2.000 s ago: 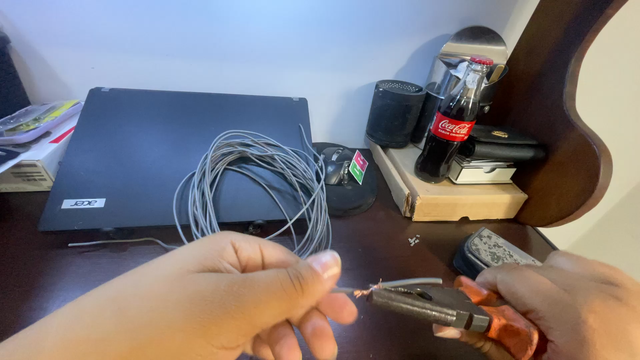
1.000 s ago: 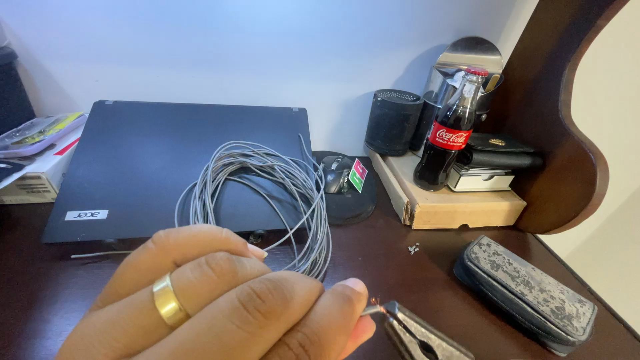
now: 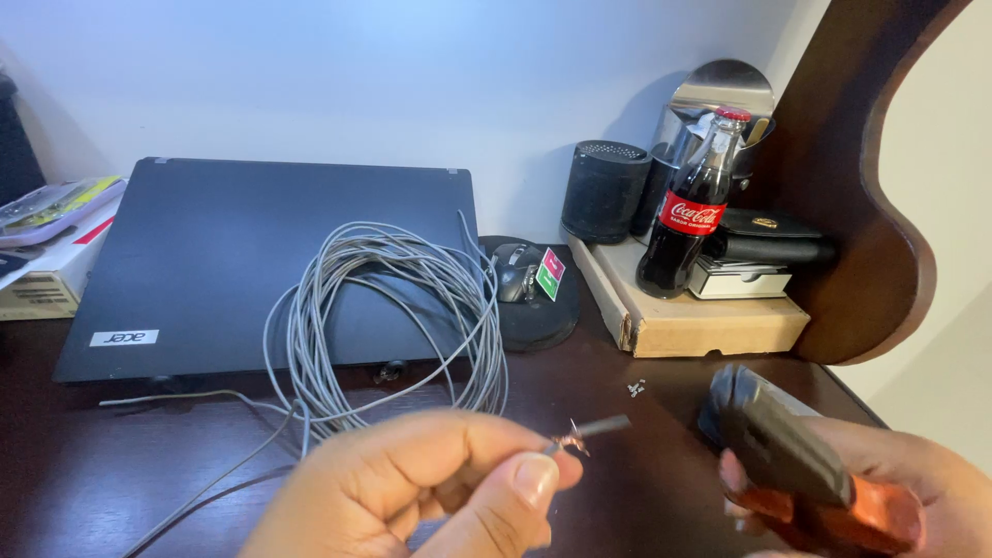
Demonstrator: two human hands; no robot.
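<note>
Between thumb and index finger, my left hand [image 3: 434,488] pinches a thin grey cable. Frayed copper strands [image 3: 572,442] stick out just past the fingertips, and a short piece of grey sheath [image 3: 606,425] extends beyond them to the right. My right hand [image 3: 907,480], at the lower right, grips pliers [image 3: 783,434] with orange-red handles; they are blurred and stand apart from the cable, and how far their jaws are parted is unclear. Behind my left hand, a loose coil of grey cable [image 3: 310,333] rests partly on a closed Acer laptop [image 3: 209,256].
A mouse [image 3: 515,271] sits on a round black pad [image 3: 546,318]. To its right, a cardboard box [image 3: 721,329] bears a Coca-Cola bottle [image 3: 674,256], a black cylinder [image 3: 606,190] and a black wallet [image 3: 767,232]. Small clear bits [image 3: 635,387] lie before it. A patterned case is mostly hidden behind the pliers.
The pliers were at the copper strands in both earlier frames; now they are apart from them, to the right. My right hand, out of view one second ago, shows again.
</note>
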